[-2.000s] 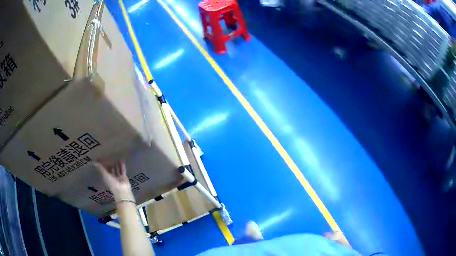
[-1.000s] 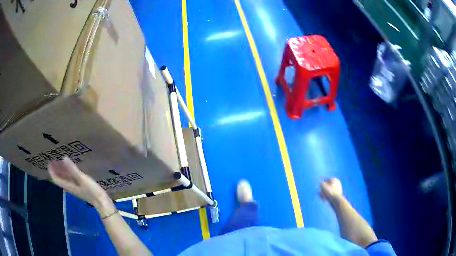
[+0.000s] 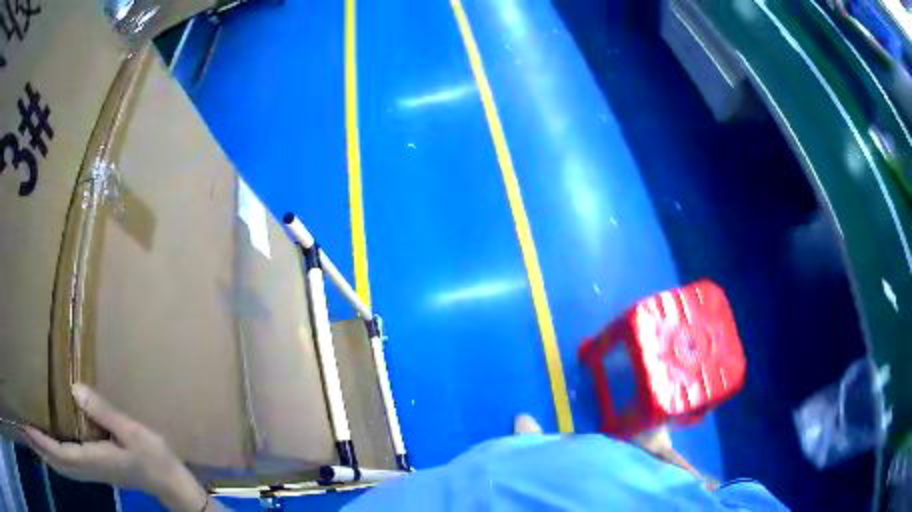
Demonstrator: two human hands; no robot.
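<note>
Big brown cartons (image 3: 180,290) are stacked on the trolley at the left, with "3#" printed on the upper one and shiny tape along the edges. The trolley (image 3: 325,350) shows pale tubes with black joints and a brown lower deck. My left hand (image 3: 115,450) lies against the near corner of the cartons at the lower left, thumb on the taped edge, fingers partly hidden. My right hand (image 3: 657,440) is low, beside the red stool, mostly hidden and blurred; whether it touches the stool is unclear.
The red plastic stool (image 3: 690,350) stands close on my right. Yellow lines (image 3: 510,190) run along the blue floor. A green line with pale edges (image 3: 840,150) curves along the right, with a clear plastic bag (image 3: 845,415) below it. Another brown carton edge shows at the top left.
The stool has come nearer, from ahead to beside me. My left hand has moved from the printed carton face to the taped corner. My right hand has dropped lower beside the stool.
</note>
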